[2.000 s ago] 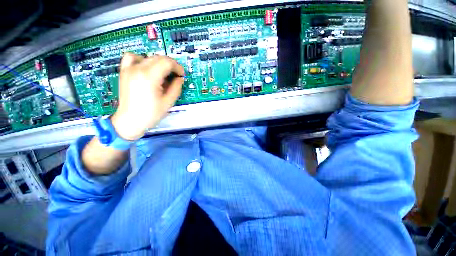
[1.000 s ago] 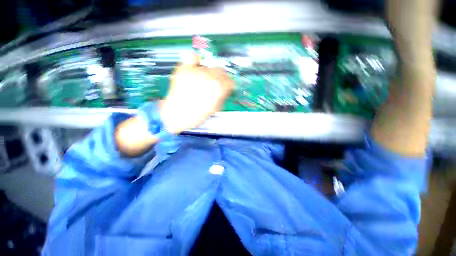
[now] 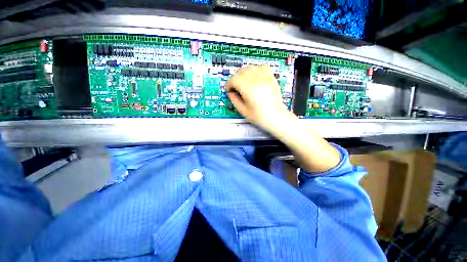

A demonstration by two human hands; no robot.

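Several green circuit boards stand in a row between the silver rails. My right hand is over the board right of the middle, with its fingers curled down at the board's left part. Its fingertips are hidden, so I cannot tell if they hold a component. Another board lies to its left, with dark component rows, a red block and two dark sockets at its near edge. My left hand is not in view; only the left sleeve shows at the left edge.
The near rail runs between me and the boards. Behind the far rail is a dark bin of blue components. Another board lies further right. A cardboard box is below right. A blue sleeve shows at the right edge.
My left hand has left the boards and gone out of view. My right hand, earlier reaching beyond the top edge, has come back down over a board. The view has shifted.
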